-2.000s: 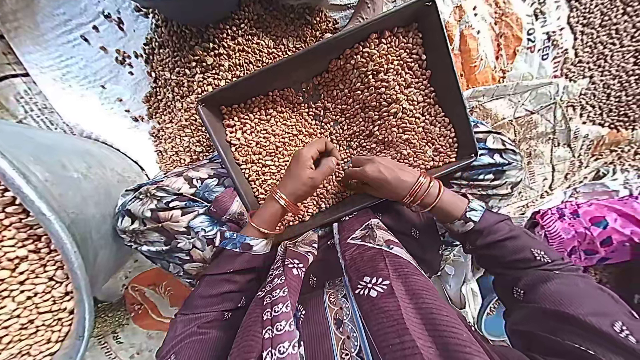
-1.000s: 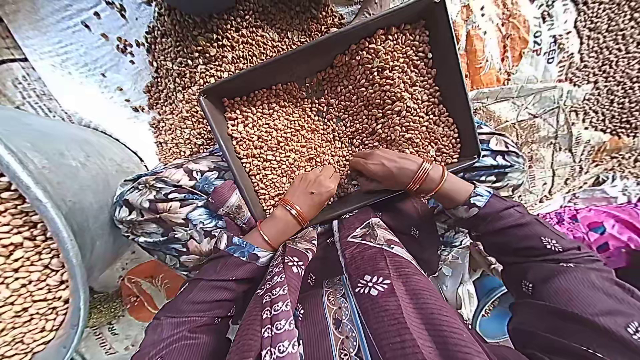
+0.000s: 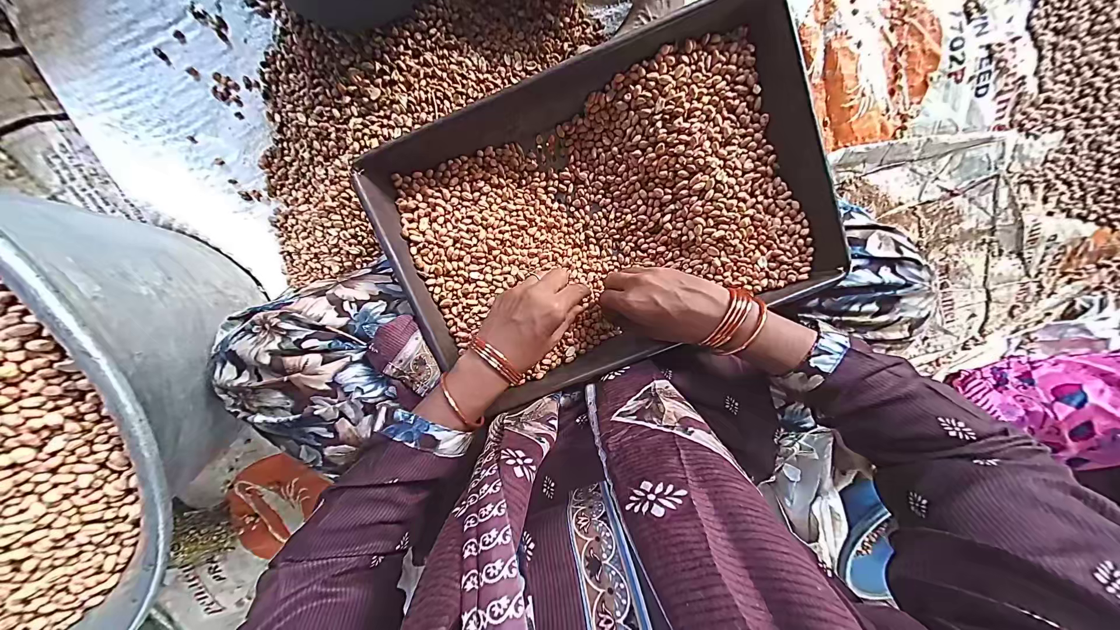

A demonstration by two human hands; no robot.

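Observation:
A dark rectangular tray (image 3: 382, 210) lies tilted across my lap, holding brown shelled nuts or beans (image 3: 691, 166) in two heaps with a thin gap between them. My left hand (image 3: 534, 319) rests on the heap near the tray's front wall, fingers bent down onto the pieces. Close beside it, my right hand (image 3: 665, 304) has its fingers curled at the front edge of the other heap. The fingertips of both hands are partly hidden, so whether either holds a piece cannot be seen. Bangles circle both wrists.
A metal tub (image 3: 144, 437) of similar pieces stands at the left. Beyond the tray, a large pile (image 3: 332, 131) lies on the ground beside a white sheet (image 3: 166, 114). Another pile (image 3: 1081, 114) is at the far right, near printed sacks (image 3: 919, 175). Pink cloth (image 3: 1050, 402) lies at right.
My left hand was raised over the nuts two seconds ago and is now lower, on the heap. My right hand has stayed near the tray's front edge.

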